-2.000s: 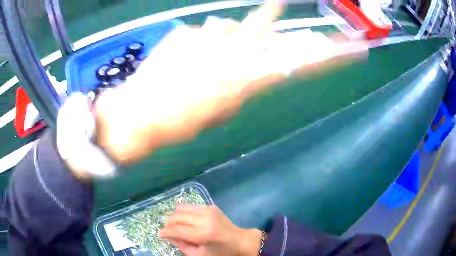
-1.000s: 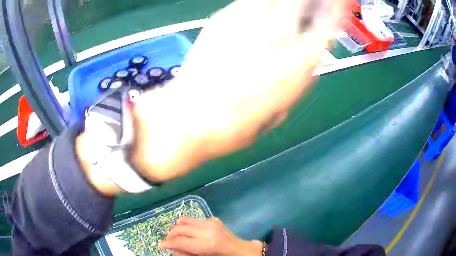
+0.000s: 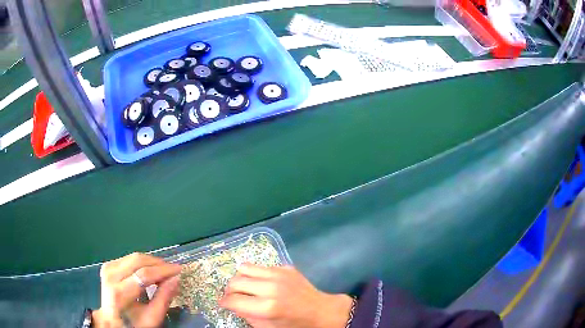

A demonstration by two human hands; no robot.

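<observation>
The clear shallow box (image 3: 274, 234) stands close to me and holds a loose heap of tiny silver and yellow-green metal pins (image 3: 211, 272). My left hand (image 3: 138, 287), with a ring on one finger, is at the box's left end, thumb and fingers brought near each other. My right hand (image 3: 272, 296) has its bent fingertips down in the right part of the heap. Any small piece in either hand's fingertips is hidden or too small to tell. Beyond the box, a blue tray (image 3: 282, 64) holds a heap of black wheels (image 3: 209, 108) with pale hubs.
Perforated white strips (image 3: 365, 48) lie right of the blue tray. Red-orange bins stand at far right (image 3: 507, 46) and far left (image 3: 42, 122). A grey metal upright (image 3: 61, 83) rises beside the tray's left edge. The covered ledge (image 3: 398, 211) runs along the near side.
My left arm, raised across the view before, has come down, and its hand is now at the clear box. The blue tray and white strips are uncovered. My right hand stays at the heap.
</observation>
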